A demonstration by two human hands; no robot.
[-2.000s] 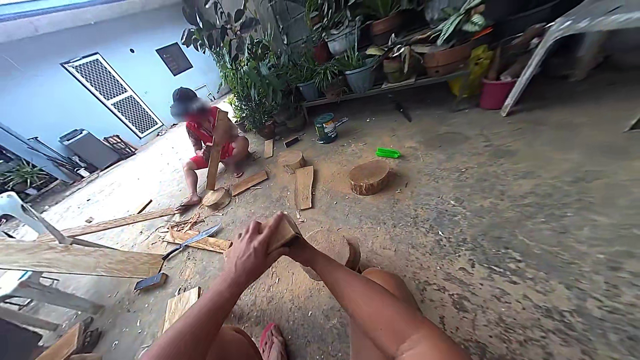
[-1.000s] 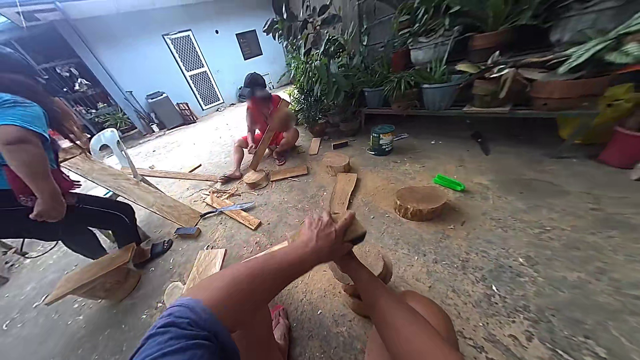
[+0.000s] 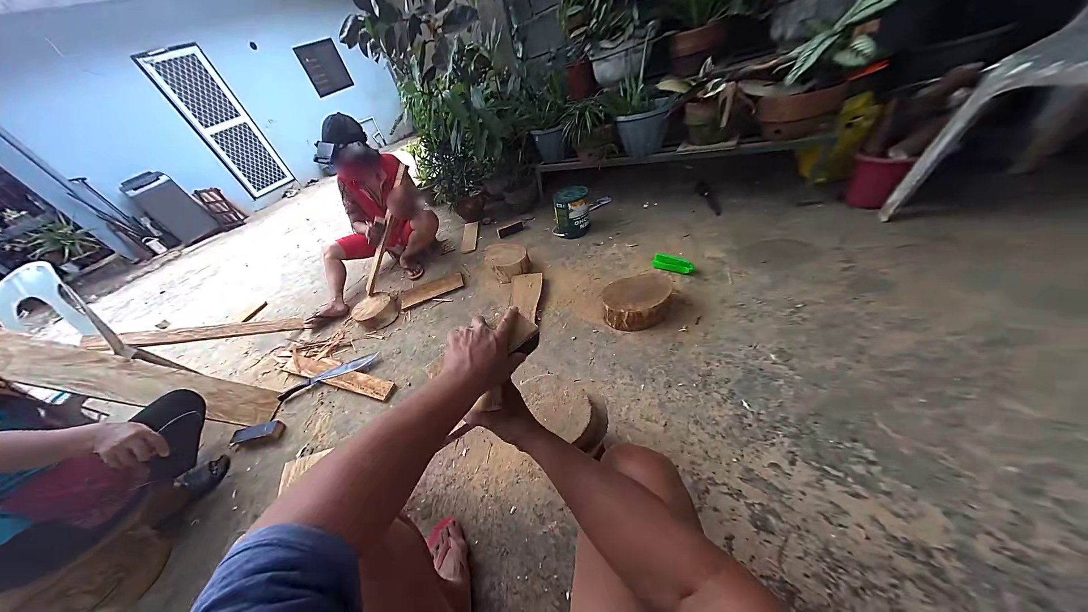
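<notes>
My left hand (image 3: 478, 353) is closed over a small block (image 3: 523, 335) with a tan top and a dark underside. Just below it, my right hand (image 3: 503, 415) grips a piece of wood (image 3: 488, 399), largely hidden by the fingers. Both hands are close together, above and left of a thick round log slice (image 3: 557, 408) in front of my knees. Whether the block touches the held wood cannot be told. Beyond the hands, a wooden board (image 3: 527, 293) lies on the ground. A machete (image 3: 340, 371) rests across a short plank (image 3: 361, 382) to the left.
A person in red (image 3: 374, 204) squats ahead, holding a board upright on a log slice (image 3: 375, 311). Another person's hand (image 3: 127, 444) is at left, near a long plank (image 3: 212, 395) and dark block (image 3: 257, 433). Another log slice (image 3: 637, 302), green plastic item (image 3: 673, 263) and can (image 3: 571, 212) stand beyond.
The person at left, absent from the oldest frame, appears in the later two and sits lower in view now. My hands stay closed on the block and wood. The view has swung between frames.
</notes>
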